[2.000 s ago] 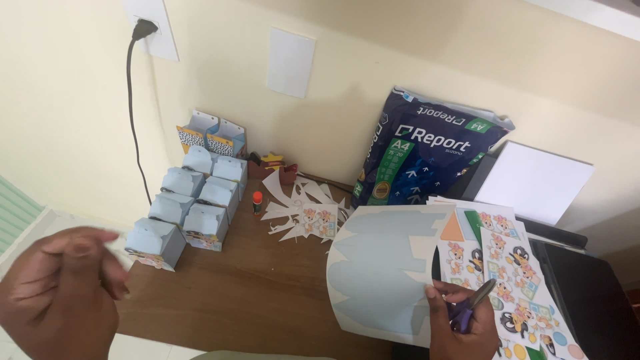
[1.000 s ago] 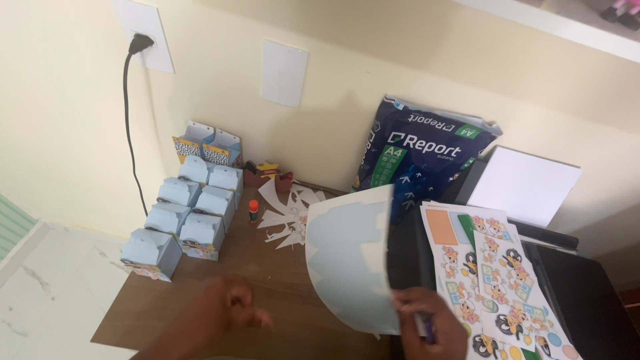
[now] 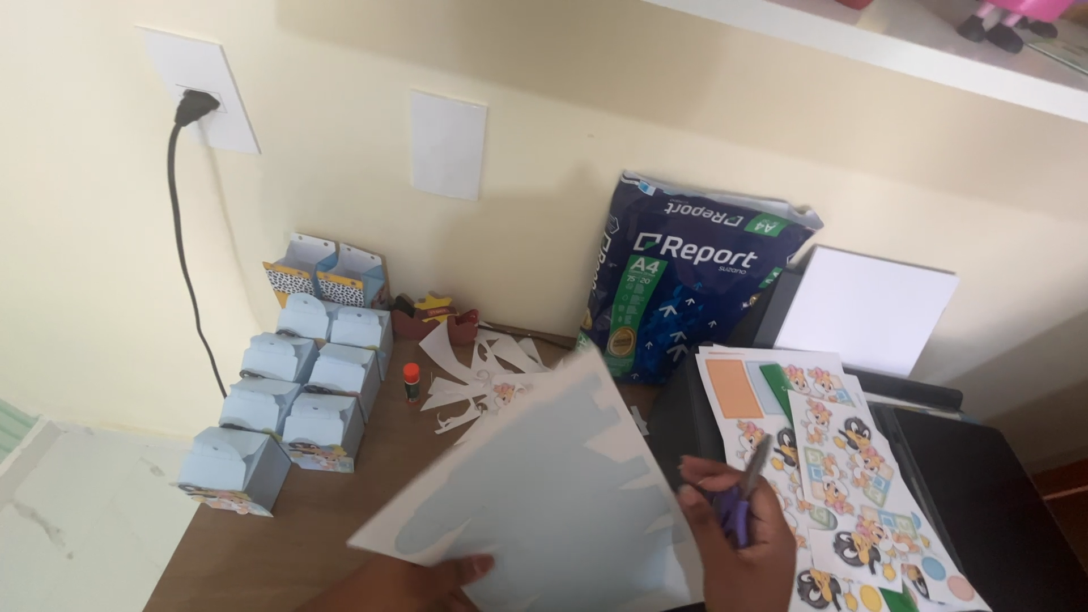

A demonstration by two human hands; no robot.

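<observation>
A white paper sheet [image 3: 544,493] printed with a pale blue shape is held up over the table, tilted. My left hand [image 3: 425,582] grips its lower left edge, thumb on top. At the sheet's right edge is my right hand [image 3: 744,527], with purple-handled scissors [image 3: 744,501] held in it, blades pointing up. Whether the right fingers also pinch the sheet is hard to tell. Behind the sheet lie white paper offcuts [image 3: 476,374], partly hidden, beside a glue stick [image 3: 411,382] with an orange cap.
Several light blue paper boxes [image 3: 327,425] stand at the left of the wooden table [image 3: 229,557]. Printed character sheets [image 3: 850,476] lie on a black printer [image 3: 977,484] at the right. A blue paper-ream package [image 3: 688,280] leans on the wall. A black cord [image 3: 183,255] hangs from the outlet.
My left hand has come from the far left to the sheet's lower edge and taken hold of it. The sheet has turned and tilted. The scissors stay in my right hand.
</observation>
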